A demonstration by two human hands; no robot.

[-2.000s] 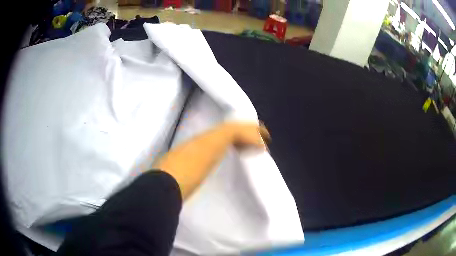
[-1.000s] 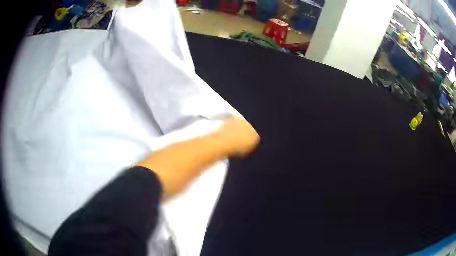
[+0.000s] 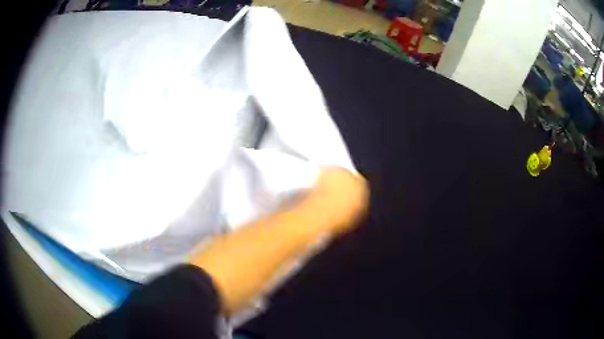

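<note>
A large white paper sheet point(image 3: 152, 86) covers the left side, creased and lifted into folds. Its edge lies over wide black fabric point(image 3: 430, 185). My left hand point(image 3: 344, 195) reaches in from the lower left in a black sleeve, closed on the sheet's edge near the middle. The hand is blurred and its fingertips are hidden. My right hand is not in view.
A blue strip point(image 3: 73, 255) and a white table edge point(image 3: 59, 281) show at the lower left. A yellow object point(image 3: 539, 160) lies on the fabric at the right. Beyond the table stand a white pillar point(image 3: 495, 49) and a red stool point(image 3: 405, 34).
My left hand stays on the sheet's edge, now slightly farther right than a second ago. The sheet's folds have changed shape. The view has shifted, and the blue strip shows at the lower left.
</note>
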